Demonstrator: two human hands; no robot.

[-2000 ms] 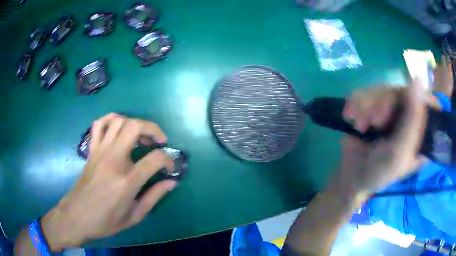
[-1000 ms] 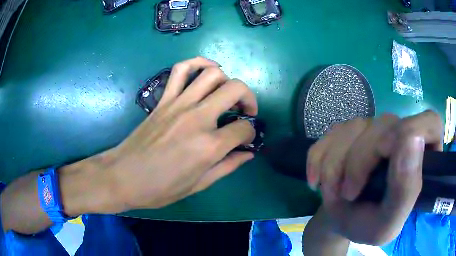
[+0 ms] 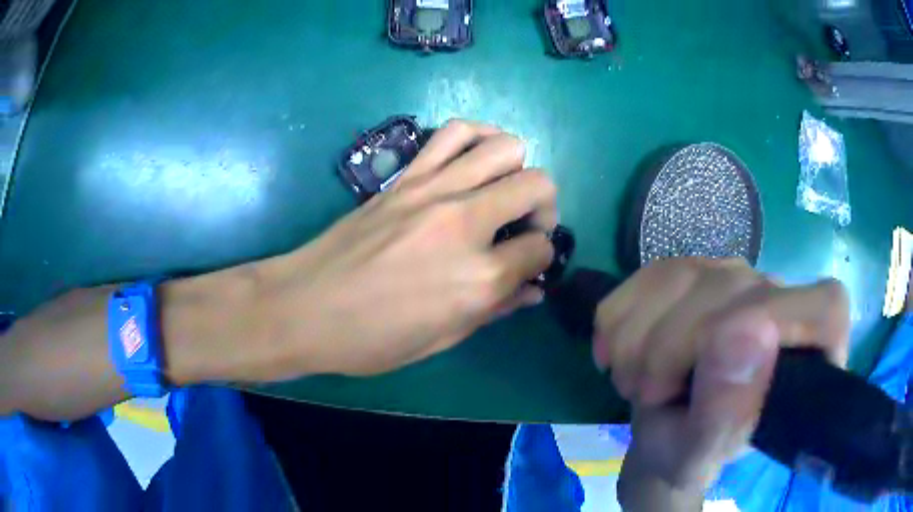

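My left hand (image 3: 400, 260), with a blue band on the wrist, is closed around a small black device housing (image 3: 559, 252) at the centre; the hand covers most of it. My right hand (image 3: 716, 340) grips a thick black electric screwdriver (image 3: 821, 415). Its nose points left and touches or nearly touches the housing's right side; the bit tip cannot be made out. Another black housing (image 3: 382, 157) lies on the green bench just beyond my left hand. The round screw tray (image 3: 701, 208), with a dark rim and speckled surface, lies behind my right hand, which overlaps its near edge.
Two more housings, one at top centre (image 3: 430, 24) and one to its right (image 3: 580, 27), lie farther back. A clear plastic bag (image 3: 823, 168) lies right of the tray. A grey metal bar (image 3: 873, 90) is at the far right. A pale sheet (image 3: 898, 272) shows at the right edge.
The screwdriver has come left from the tray to the housing in my left hand. The view has shifted. In the last second its rear has swung lower, and both hands stay close together.
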